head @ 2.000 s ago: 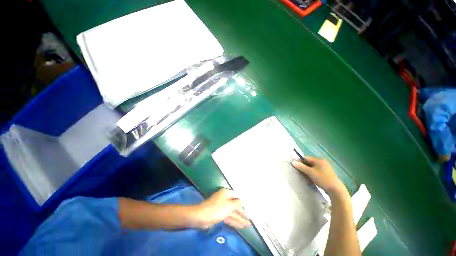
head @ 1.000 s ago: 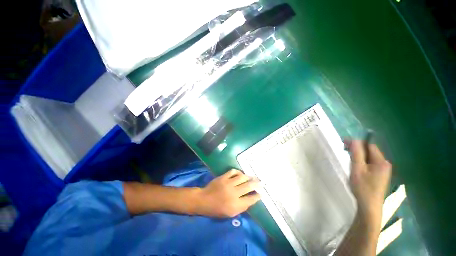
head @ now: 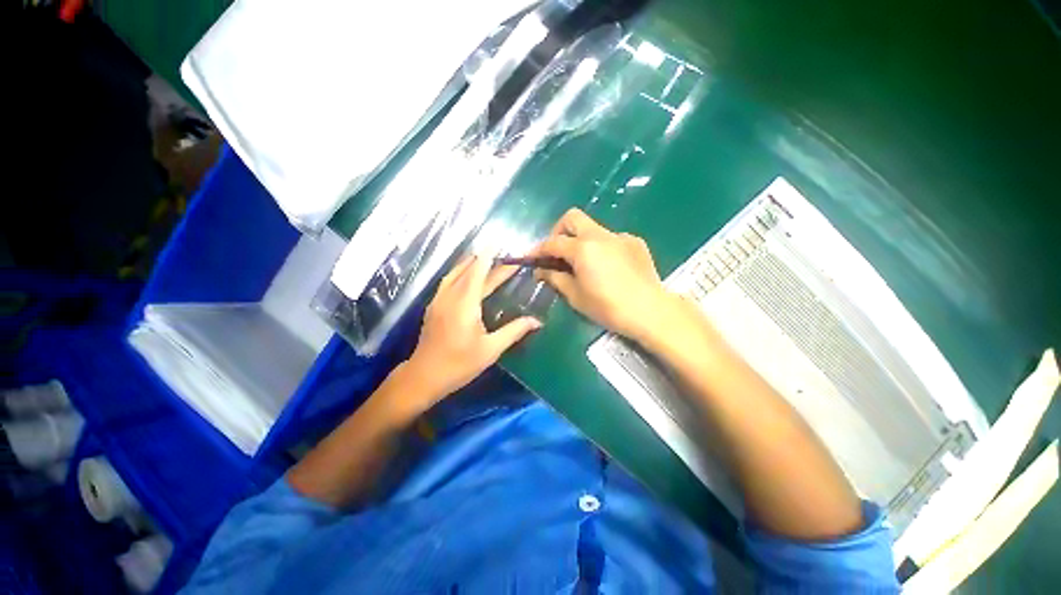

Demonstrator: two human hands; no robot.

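Small dark adhesive pieces (head: 512, 300) with pale lines lie on the green mat, left of the laptop bottom cover. My left hand (head: 456, 328) rests around them, fingers and thumb apart. My right hand (head: 603, 277) pinches dark, thin tweezers (head: 526, 262), whose tip is at the upper edge of the pieces beside my left fingers. Whether a piece is gripped cannot be told. The silver-grey cover (head: 820, 331), with slotted vents, lies on a white sheet under and beyond my right forearm, which hides part of its near side.
A clear bag of black parts (head: 448, 174) lies left of the pieces, beside a thick white stack (head: 337, 99). A blue bin (head: 215, 250) with pale sheets (head: 221, 360) stands lower left. Pale liner strips (head: 998, 511) lie at the right. White rolls (head: 105, 488) are at lower left.
My right hand has moved left from the cover's far right edge to the dark pieces. My left hand has left the cover's near edge and moved to them too. The view has shifted.
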